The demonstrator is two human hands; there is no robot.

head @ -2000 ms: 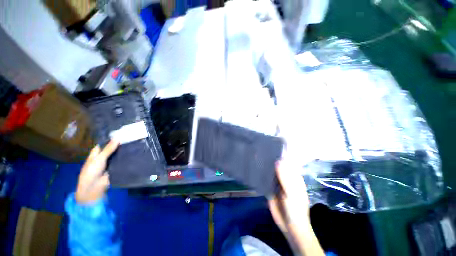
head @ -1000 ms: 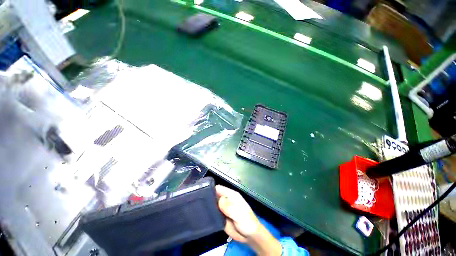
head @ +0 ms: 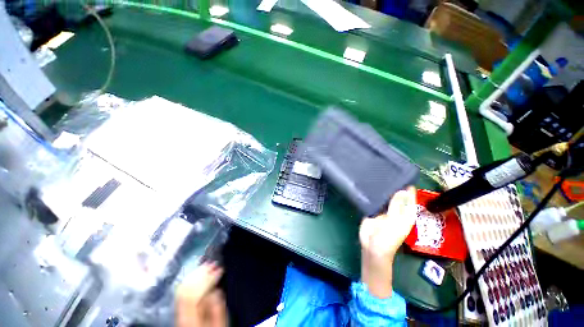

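Observation:
My right hand (head: 383,236) grips a dark rectangular housing shell (head: 360,161) by its lower right end and holds it above the green bench. The held shell is blurred and covers part of a second shell. That second shell (head: 300,193) lies flat on the bench, inner side up, with ribbed edges and a white label (head: 307,169) across it. My left hand (head: 202,295) is low in the picture, strongly blurred and cut off by the bottom edge; whether it holds anything cannot be told.
A plastic-wrapped white stack (head: 160,137) lies left, beside the pale machine (head: 32,255). A red bin (head: 448,239) of small white parts stands right, under a black screwdriver (head: 486,182). A sticker sheet (head: 509,255) lies beyond. A dark block (head: 212,41) lies far back.
The held shell has moved right and up, from over the machine to over the bench, in my right hand. My left hand has come into view. The camera view has shifted slightly right.

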